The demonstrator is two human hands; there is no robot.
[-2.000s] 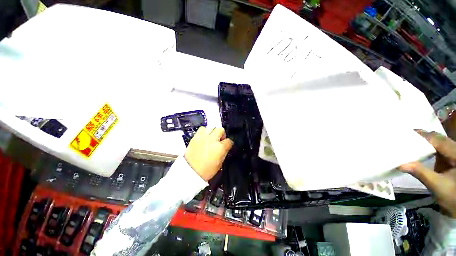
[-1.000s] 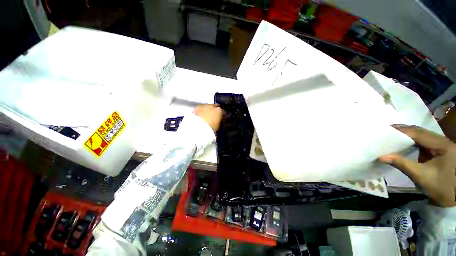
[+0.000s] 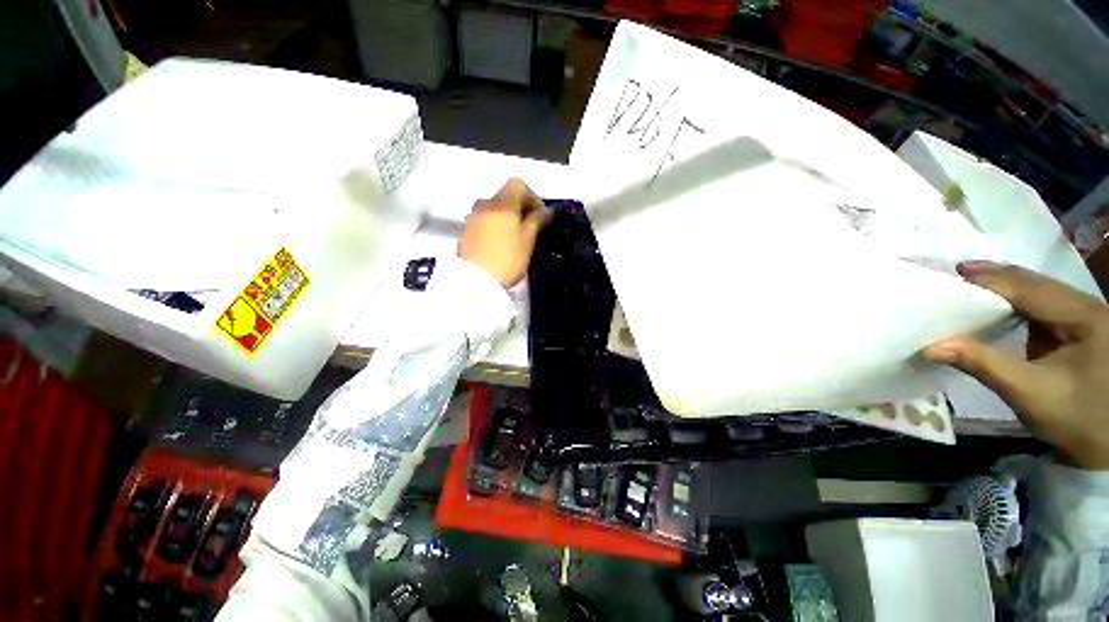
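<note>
My right hand grips the right edge of a large white sheet with handwriting on it, thumb below and fingers above. The sheet is tilted up over a glossy black parts tray. My left hand is at the tray's upper left edge, fingers bent; whether it holds the edge or anything small is unclear. A small black part lies on the white shelf left of my left hand, partly hidden by the sleeve. A sticker sheet with rows of tan circles shows under the white sheet.
A white foam box with a yellow-red label stands on the left. Red-orange phone trays lie below the shelf. A white box and a small white fan are at the lower right. Another white foam piece is behind the sheet.
My left hand has moved up and away from the black part to the black tray's upper left edge. My right hand still holds the white sheet, which has shifted slightly left in view.
</note>
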